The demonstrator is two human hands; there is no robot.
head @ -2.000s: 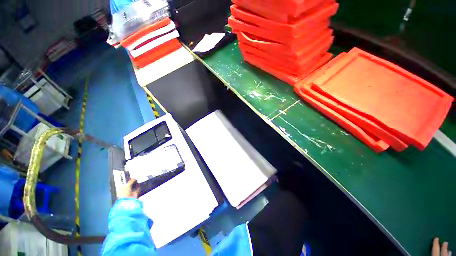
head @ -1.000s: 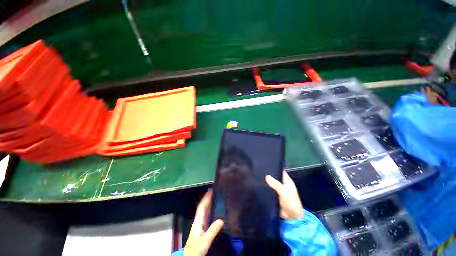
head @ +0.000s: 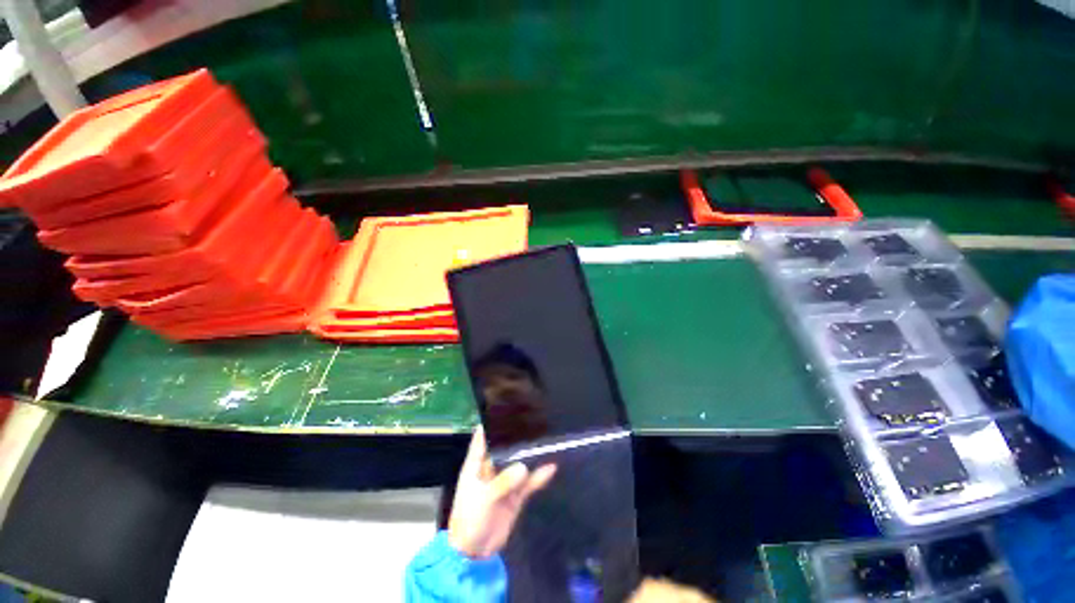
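Note:
A black glossy tablet screen unit point(head: 536, 342) is tilted up in front of me, its face towards me with a reflection in it. My left hand point(head: 495, 501) grips its lower left edge, thumb on the front. A bright line crosses the unit low down. Below the line hangs a dark, shiny, see-through area that looks like protective film; where its lower end goes is cut off. My right hand point(head: 668, 592) shows only as a blurred bit of skin at the bottom edge, so its hold is hidden.
Stacked orange trays point(head: 195, 224) stand left, with a lower pile point(head: 436, 265) beside them on the green bench. A clear blister tray point(head: 813, 353) of dark parts lies right, near a blue sleeve point(head: 1043, 353). White sheets point(head: 307, 554) lie on the black shelf. An orange frame point(head: 772, 218) sits behind.
The view has turned from the white foam tray at left to the bench. Since one second ago the unit has tilted, a bright line shows across it, and my right hand has dropped to the bottom edge.

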